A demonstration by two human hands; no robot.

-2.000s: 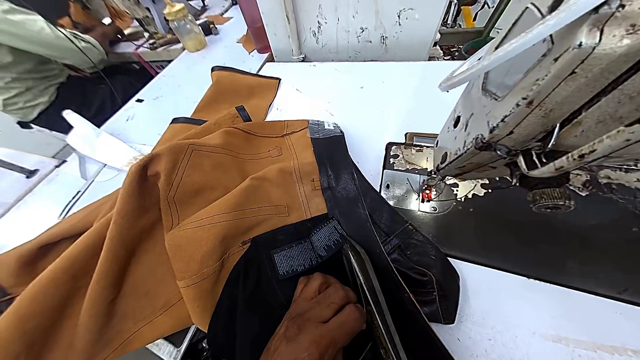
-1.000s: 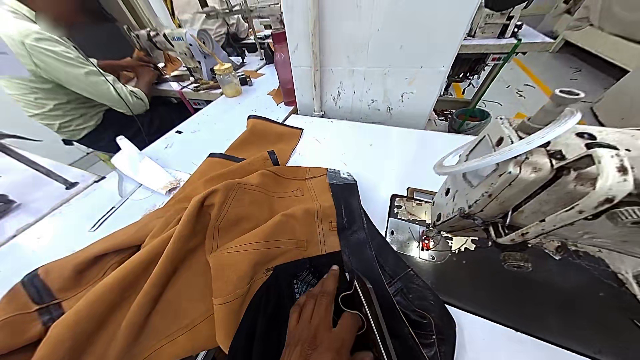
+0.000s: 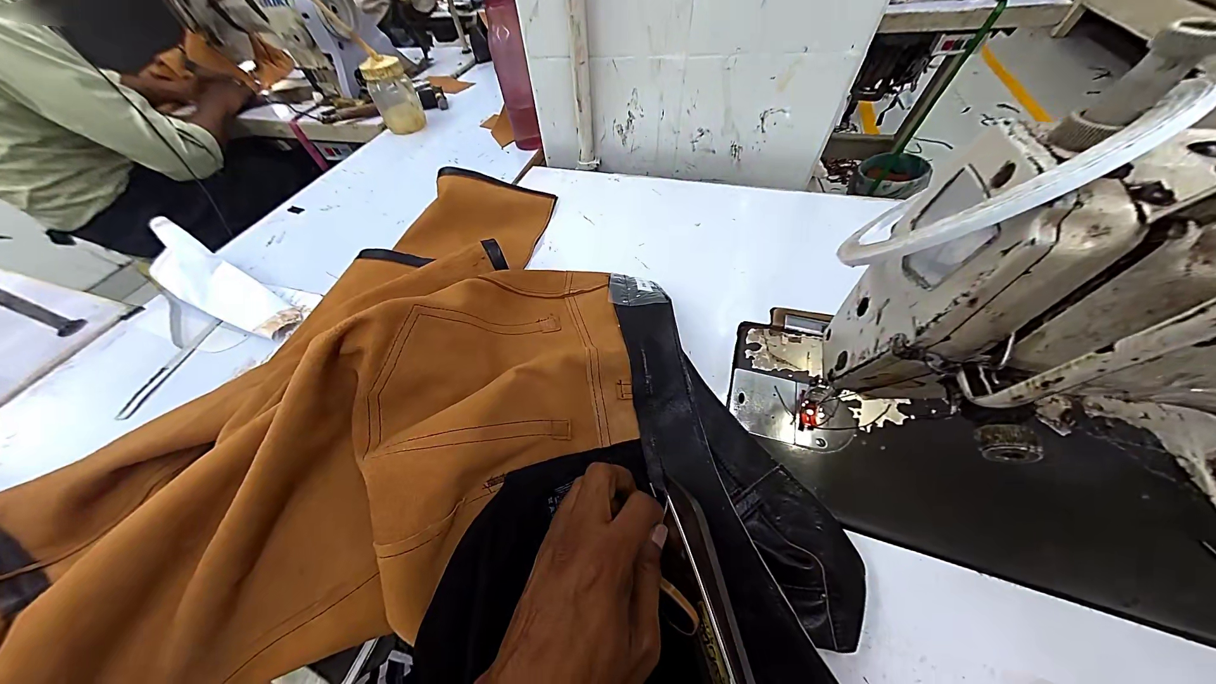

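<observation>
My left hand (image 3: 594, 570) rests with curled fingers on the black lining (image 3: 494, 560) inside an orange-brown garment (image 3: 475, 380); whether cloth is pinched under the fingers is hidden. Its fingertips lie beside the black waistband (image 3: 665, 408) and a long dark piece with a bright metal edge (image 3: 708, 589), whose kind I cannot tell. White stitched lettering on the lining is mostly covered by the hand. The garment has stitched seams and a grey patch (image 3: 636, 290) at the waistband's far end. Right of it stands the worn sewing machine (image 3: 1007, 285), a red light at its needle area. My right hand is out of view.
The white table (image 3: 703, 228) holds the garment and machine. A white cloth piece (image 3: 214, 280) and metal tweezers-like tool (image 3: 166, 380) lie left. A jar (image 3: 393, 95) stands farther back, near a person (image 3: 85, 123) at another sewing machine. A white panel (image 3: 684, 85) rises behind the table.
My left hand's index finger, stretched out on the lining a second ago, is now bent. The lettering, plain two seconds ago, is now largely covered. The view has shifted.
</observation>
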